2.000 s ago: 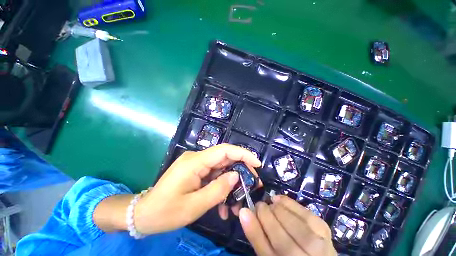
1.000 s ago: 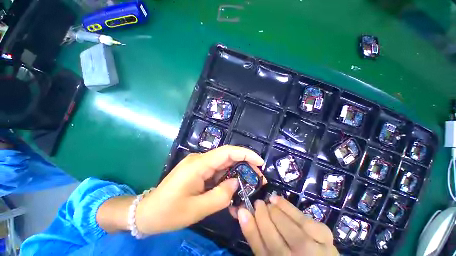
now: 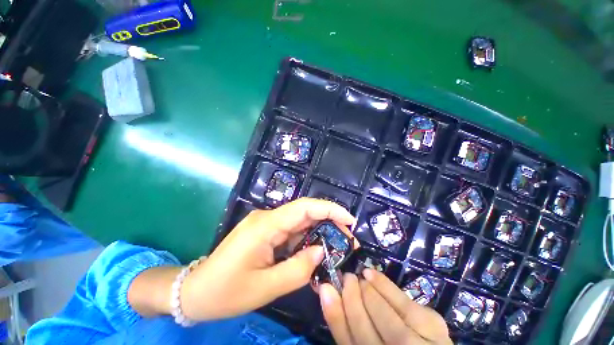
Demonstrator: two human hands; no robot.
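Note:
My left hand [image 3: 246, 263] holds an open watch case assembly [image 3: 332, 241] between thumb and fingers, above the lower left of the black blister tray [image 3: 345, 162]. The case is black with a blue circuit board and silver parts inside. My right hand [image 3: 384, 306] grips thin metal tweezers [image 3: 332, 273], whose tips reach into the case beside my left thumb. What exactly the tips touch is too small to tell. Many tray pockets hold similar open assemblies; several others at the upper left hold none.
On the green mat lie a blue and yellow tool [image 3: 151, 21], a fine-tipped syringe or pen [image 3: 124, 50], a grey block [image 3: 128, 89] and a loose assembly [image 3: 482, 52]. A white plug [image 3: 606, 178] and white fan [image 3: 589, 313] are at the right edge.
The loose assembly on the mat has shifted left relative to the tray. The held case is turned to show more of its inside. Both hands remain in nearly the same place.

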